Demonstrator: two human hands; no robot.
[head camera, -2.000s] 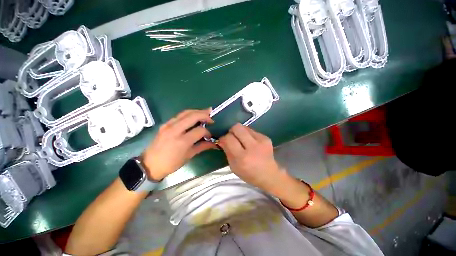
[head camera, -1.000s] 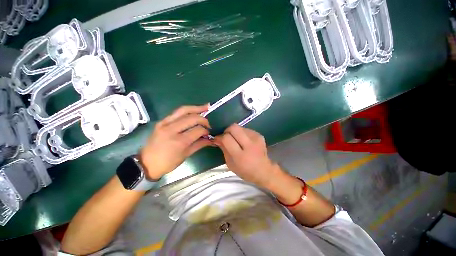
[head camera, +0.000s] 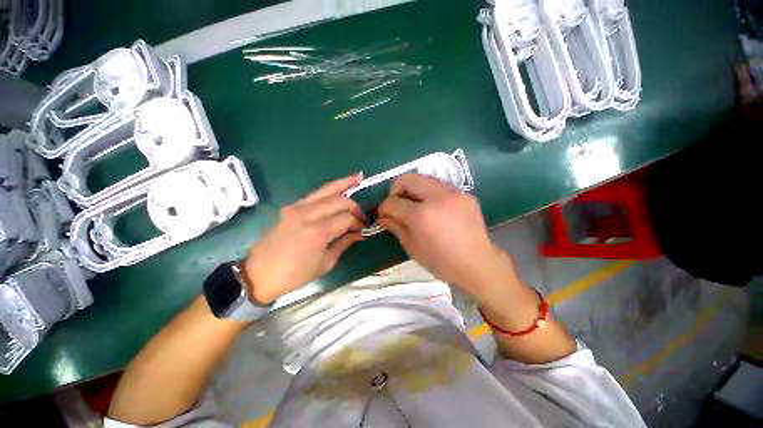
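A white oval plastic frame (head camera: 393, 174) is held just above the bench at the front middle, its round disc end pointing right. My left hand (head camera: 305, 242) grips its near-left loop end between fingers and thumb. My right hand (head camera: 439, 226) is at the frame's near side, fingers pinched and covering part of the loop and disc. Whether a thin strip is between the right fingers cannot be seen. A loose pile of thin silvery strips (head camera: 335, 71) lies beyond the frame.
Stacks of white frames (head camera: 171, 134) stand at the left. More frame stacks (head camera: 544, 75) stand at the back right. A pale strip (head camera: 226, 38) crosses the green bench (head camera: 293, 142). A red stool (head camera: 602, 226) and a dark shape are at the right.
My right hand has moved right and up along the frame and now covers part of the disc. The frame looks tilted more on edge. My left hand keeps its grip.
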